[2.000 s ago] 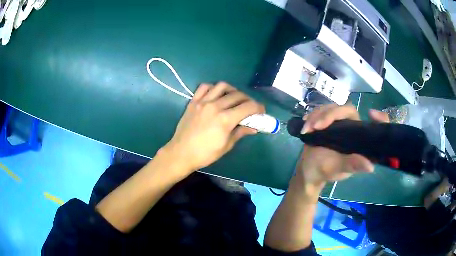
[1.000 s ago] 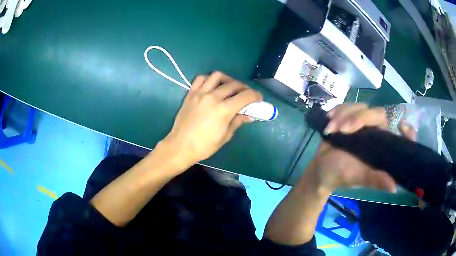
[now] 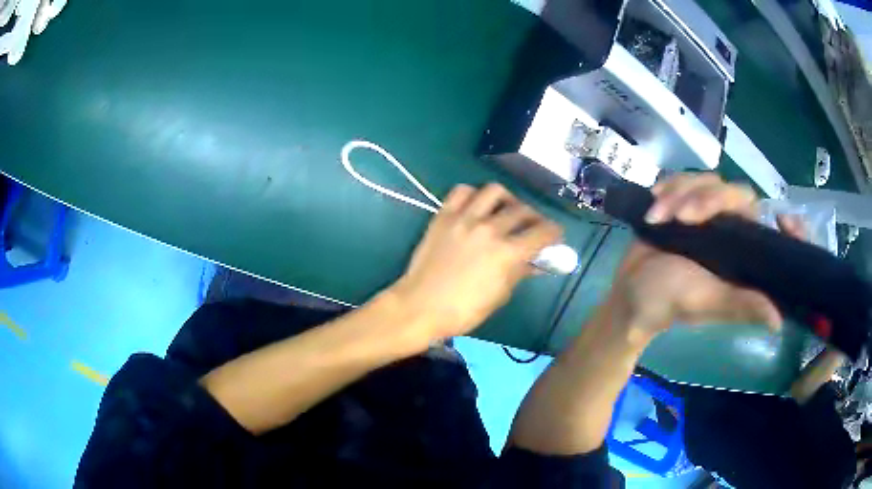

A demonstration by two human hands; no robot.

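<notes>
My left hand (image 3: 473,258) is closed around a white handheld unit (image 3: 556,258); only its rounded end shows beyond my fingers. Its white cord loop (image 3: 387,178) trails over the green bench to the upper left. My right hand (image 3: 698,253) grips the black electric screwdriver (image 3: 755,256), which has a red switch near its rear. The driver's nose points left, close to the pickup head (image 3: 583,186) on the front plate of the screw feeder (image 3: 650,100). The bit is too blurred to tell whether it touches the pickup head or carries a screw.
White pieces (image 3: 21,27) lie at the far upper left. A clear plastic bag (image 3: 811,222) is right of my right hand. A small white unit (image 3: 822,167) lies beyond the feeder. A black cable crosses the bench (image 3: 210,124) between my forearms. Blue stools (image 3: 650,420) stand below.
My left hand with the unit and cord loop has moved right and slightly down. The screwdriver went from the unit's end to beside the feeder's pickup head and is still there.
</notes>
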